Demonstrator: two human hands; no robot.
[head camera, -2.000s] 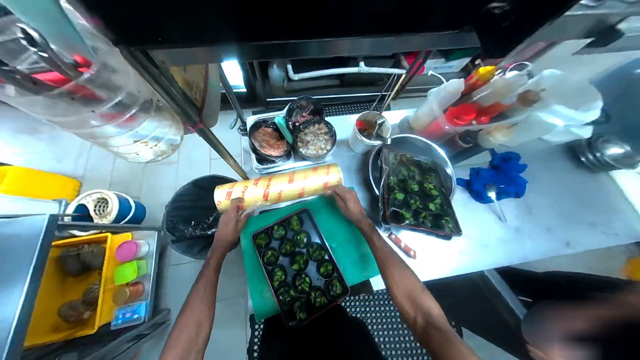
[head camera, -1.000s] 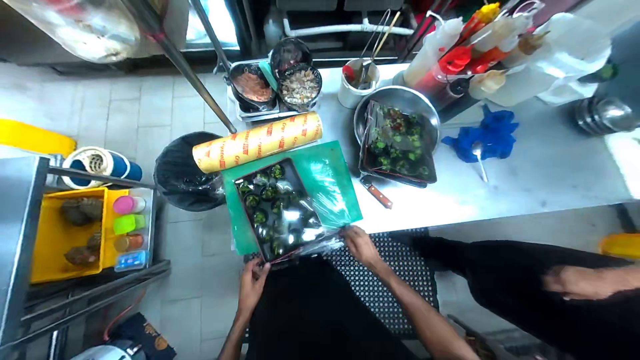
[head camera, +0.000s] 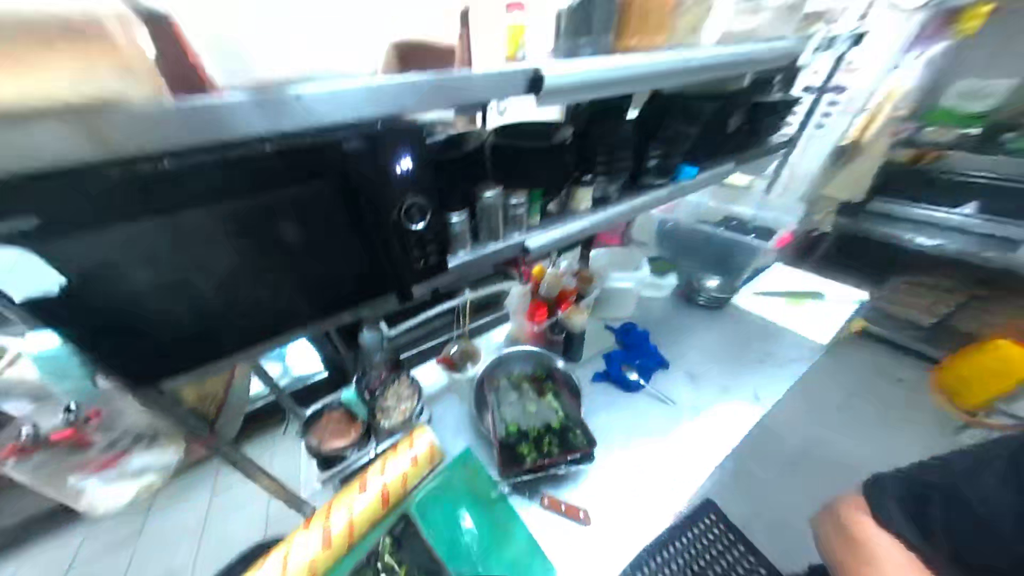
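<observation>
Neither my left hand nor my right hand shows in the head view now. At the bottom left lies a roll of plastic film (head camera: 356, 506), yellow with red print, along the edge of a green cutting board (head camera: 472, 512). On the board, cut off by the frame's lower edge, is a black tray (head camera: 416, 548) holding green pieces. A second black tray (head camera: 540, 432) of green pieces under clear film rests on a metal bowl (head camera: 488, 392). The brown handle of a knife (head camera: 565, 510) points to the right beside it.
Bowls of food, including one of pink filling (head camera: 336, 430), stand behind the film roll. Squeeze bottles (head camera: 552, 308) and a blue cloth (head camera: 632, 358) with a spoon are farther right. A microwave (head camera: 216, 248) and shelf hang above. At lower right is another person's arm (head camera: 864, 536).
The view has swung up and to the right. Both my hands, at the black tray's near edge one second ago, are out of the picture.
</observation>
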